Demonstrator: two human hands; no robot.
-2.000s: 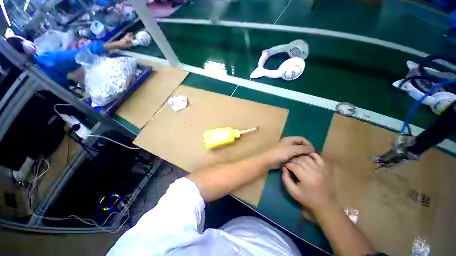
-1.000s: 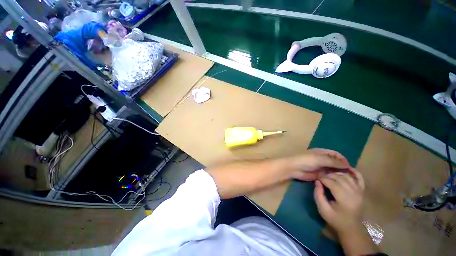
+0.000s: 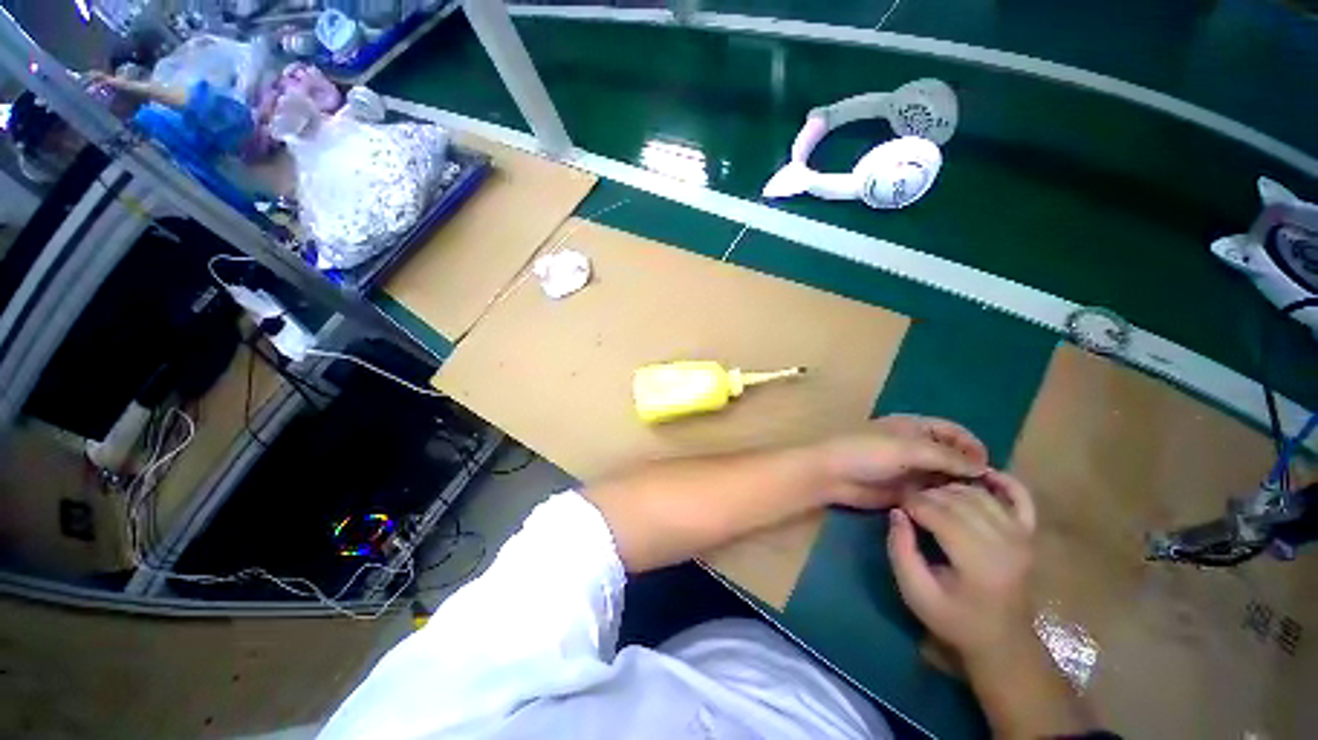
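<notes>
My left hand (image 3: 903, 460) and my right hand (image 3: 968, 557) are close together over the green strip between two cardboard sheets. Their fingertips meet with the fingers curled. Whether something small is between the fingertips is hidden. The yellow glue bottle (image 3: 682, 392) lies on its side on the left cardboard sheet (image 3: 564, 379), its thin nozzle pointing right. The metal feed head of the hanging screwdriver (image 3: 1207, 539) is above the right cardboard sheet (image 3: 1120, 434), to the right of my hands.
Cat-ear headphones (image 3: 876, 171) lie on the green conveyor, and another pair (image 3: 1289, 249) is cut off at the right edge. A crumpled wipe (image 3: 564, 272) lies on the left cardboard. A clear bag of parts (image 3: 364, 188) sits in a tray at far left, near another person's blue sleeve (image 3: 195, 123).
The view has swung, so the bench items and screwdriver appear shifted. My hands stay together at the green strip. The other person's arm at far left has moved.
</notes>
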